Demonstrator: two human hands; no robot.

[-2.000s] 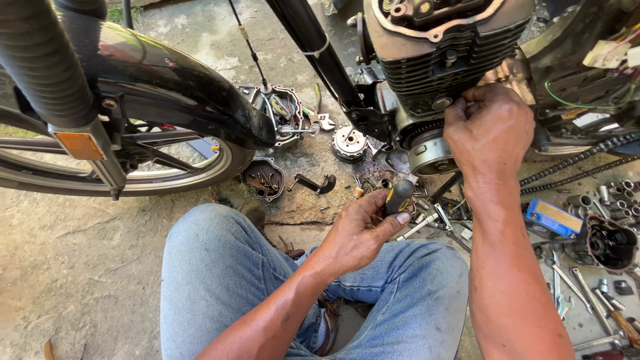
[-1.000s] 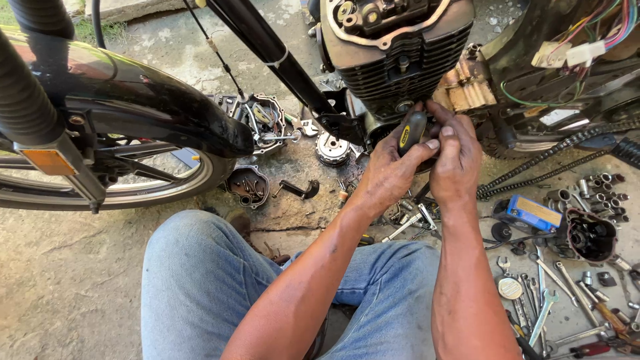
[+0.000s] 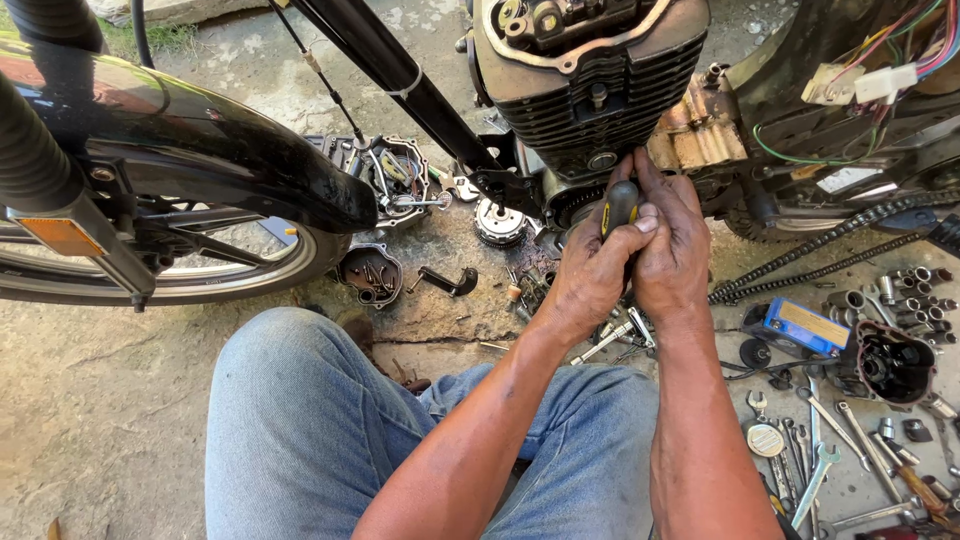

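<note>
My left hand (image 3: 589, 274) is closed around the black and yellow handle of a screwdriver-like tool (image 3: 621, 210), whose working end is hidden. Pressed against it, my right hand (image 3: 670, 247) reaches its fingers up to the base of the finned engine cylinder (image 3: 600, 94); whether those fingers hold anything cannot be seen. Just left of the fingers, a round bolt or plug (image 3: 602, 160) shows at the foot of the fins. Behind my left hand lies the opening of the engine's lower side (image 3: 574, 202), partly covered, with a toothed or chain-like ring inside.
A clutch assembly (image 3: 500, 223), an engine side cover (image 3: 397, 180) and a small cover holding bolts (image 3: 371, 276) lie on the concrete. The front wheel (image 3: 315, 255) stands left. At right are a drive chain (image 3: 832, 232), a blue battery (image 3: 806, 326), sockets (image 3: 911, 300) and wrenches (image 3: 817, 480).
My left hand has moved up with the tool from above my knees to the engine, beside my right hand. The view has shifted somewhat.
</note>
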